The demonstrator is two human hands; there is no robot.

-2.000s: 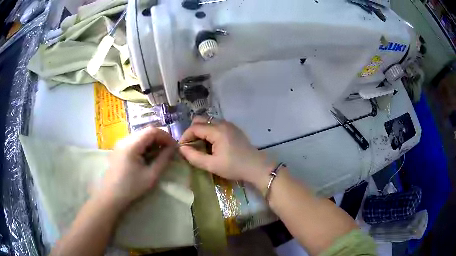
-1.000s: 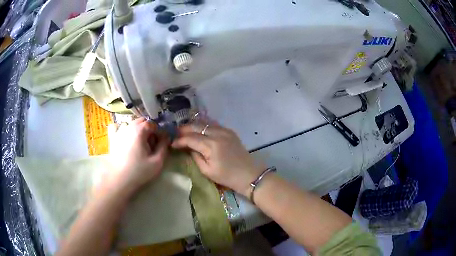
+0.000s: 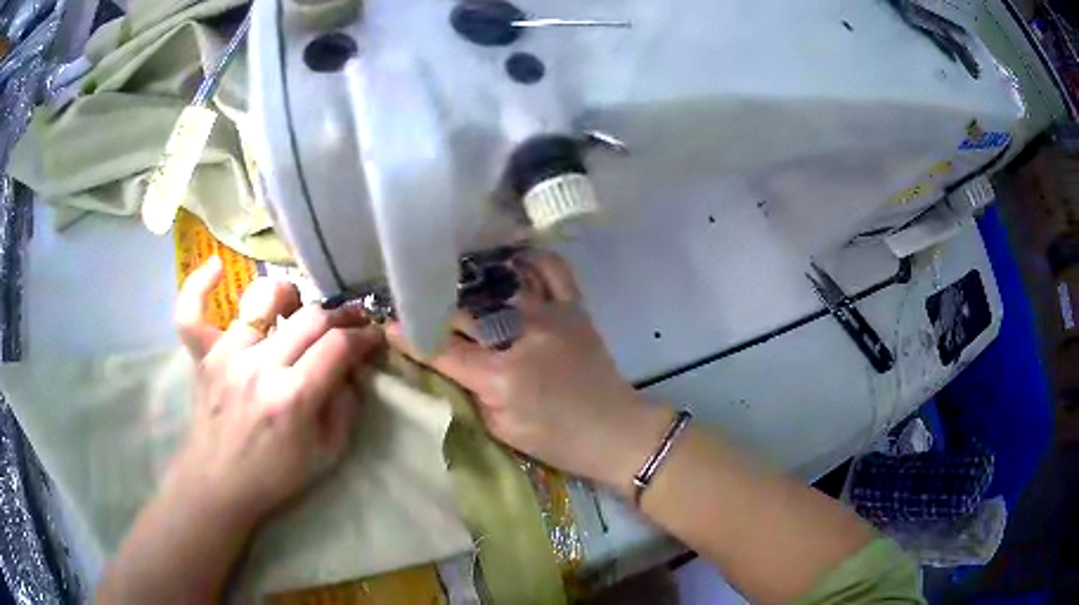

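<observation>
A pale sage-green garment panel (image 3: 373, 502) lies on the table in front of the machine head. A darker olive strip (image 3: 506, 508) runs along its right edge up to the presser foot (image 3: 376, 307). My left hand (image 3: 278, 396) presses on the panel just left of the foot, fingers bent. My right hand (image 3: 550, 372) is at the strip right of the foot, its upper fingers partly behind the tension knob and metal parts. The needle and the stitch line are hidden by the hands and machine head.
The white machine head (image 3: 391, 154) fills the upper middle. Black-handled thread snips (image 3: 852, 319) lie on the bed at right. A cream lamp (image 3: 180, 171) hangs at left over bunched green cloth (image 3: 118, 106). Checked cloth bundles (image 3: 923, 485) and a blue bin (image 3: 1023, 355) are at lower right.
Both hands have moved from in front of the foot up beside it, with the fabric edges now under it. My left hand has spread flatter on the panel. The view has moved closer to the machine head.
</observation>
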